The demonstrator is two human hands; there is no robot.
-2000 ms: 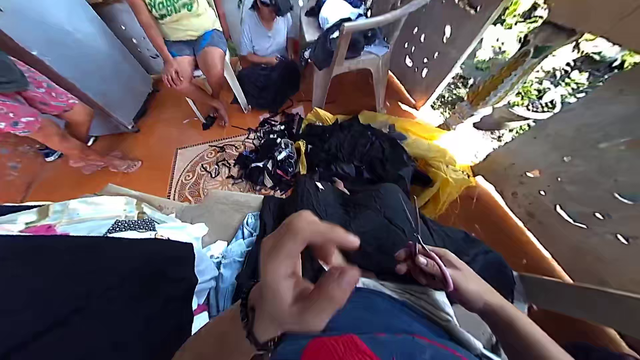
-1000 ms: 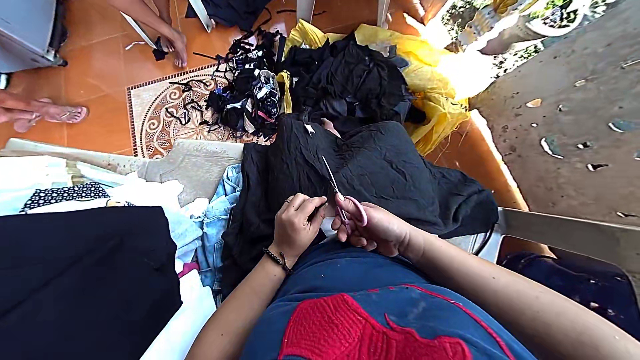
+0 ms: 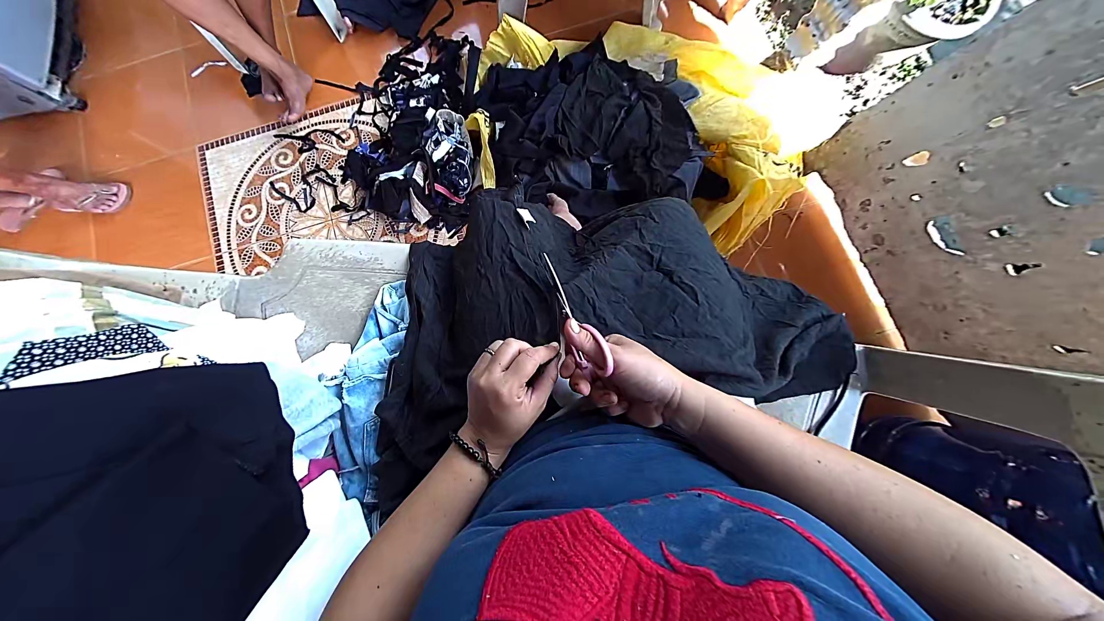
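A black garment lies spread over my lap and reaches past my knees. My right hand holds scissors with pink handles, their thin blades pointing up and away over the cloth. Right beside the handles, my left hand has its thumb and fingertips pinched together at the garment's near edge; a small light-coloured bit shows between the two hands. Whether it is part of the garment, I cannot tell. A dark beaded bracelet is on my left wrist.
Folded clothes, with black cloth on top, lie at left beside blue denim. Beyond my knees are black straps and scraps, dark cloth and a yellow sack. People's feet are at upper left. A chair arm is at right.
My left hand was raised with fingers apart two seconds ago; it has come down to the garment beside the scissors. The view has tilted down.
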